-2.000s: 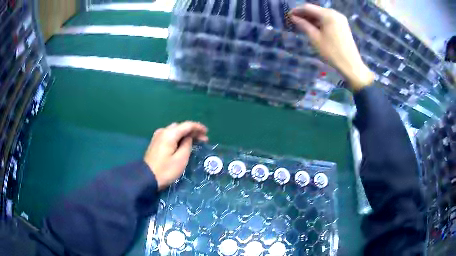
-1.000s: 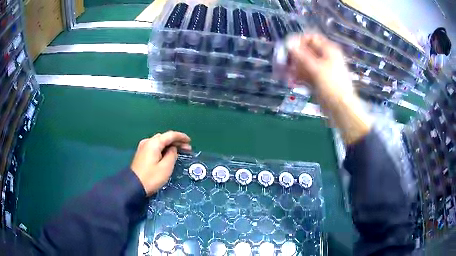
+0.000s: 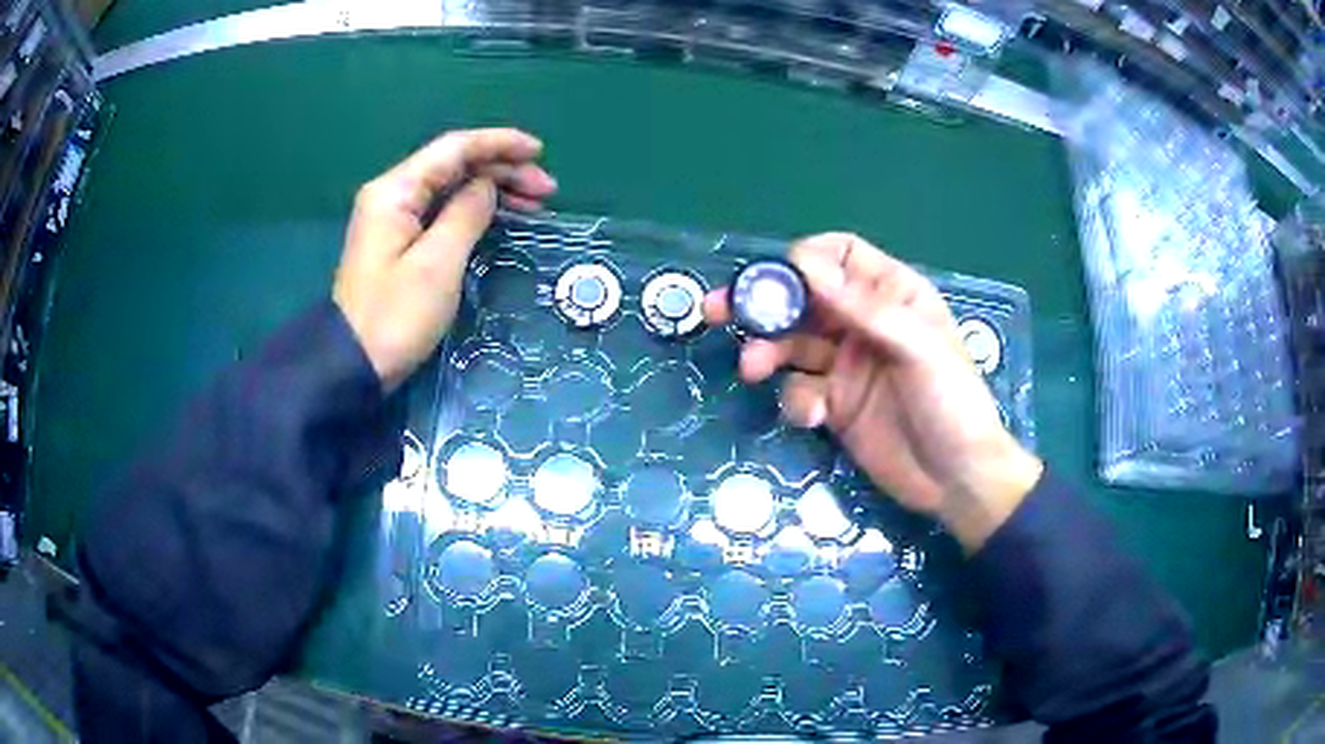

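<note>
My right hand (image 3: 886,378) holds a round component (image 3: 769,297) in its fingertips above the top row of the working tray. The component's black rim and pale centre face me. The clear working tray (image 3: 639,712) lies flat on the green mat. Silvery-white round parts (image 3: 587,294) sit in its far row; some of that row is hidden behind my right hand. Nearer pockets glare white or blue. My left hand (image 3: 422,240) is at the tray's far left corner, fingers curled; I cannot tell whether it holds anything.
A pile of spare clear trays (image 3: 1184,291) lies to the right. Clear tray stacks (image 3: 683,51) stand along the far edge, with more stacks at the left (image 3: 37,189) and far right. A white strip (image 3: 276,32) crosses the mat behind the working tray.
My right hand has come from the filled stack down over the working tray with a round component. The view has tilted down. My left hand stays by the tray's far left corner.
</note>
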